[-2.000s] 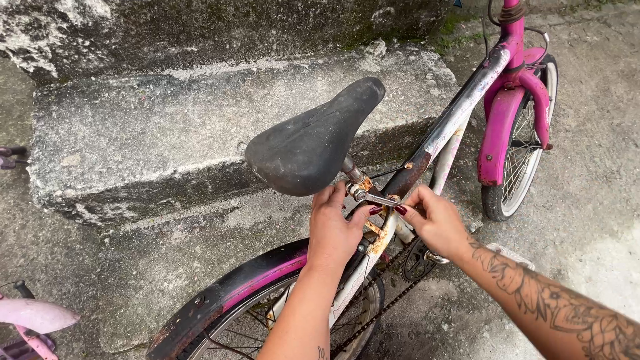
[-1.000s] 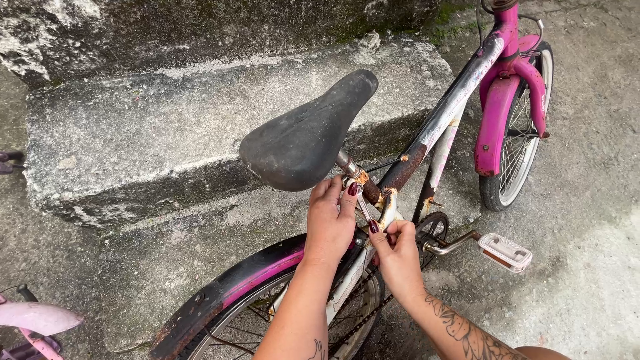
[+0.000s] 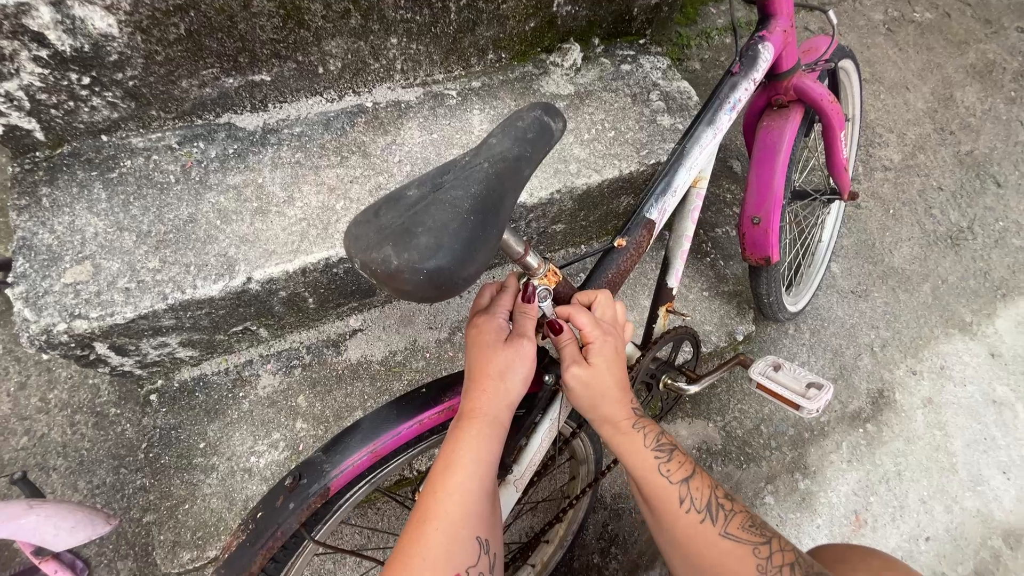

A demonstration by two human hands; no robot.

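Observation:
A ring-ended metal wrench (image 3: 546,301) sits on the bolt of the rusty seat clamp (image 3: 550,277), under the black bicycle saddle (image 3: 456,212) and its metal seat post (image 3: 523,253). My right hand (image 3: 594,356) grips the wrench's shank between thumb and fingers; the rest of the tool is hidden by that hand. At the other side of the clamp is my left hand (image 3: 501,344), its thumb beside the wrench's ring end and its fingers behind the clamp. Whether those fingers pinch a nut or the clamp itself is hidden.
The worn bicycle frame (image 3: 708,128) runs up to a pink front fender (image 3: 772,188). A white pedal (image 3: 792,386) juts out at the right, and the rear fender (image 3: 360,456) curves below. Concrete steps (image 3: 200,216) stand beside the bicycle. A pink part (image 3: 56,524) shows at lower left.
Two seconds ago the wrench pointed out to the right; it now points down toward me. My right hand has moved left and down with it, while my left hand has stayed at the clamp.

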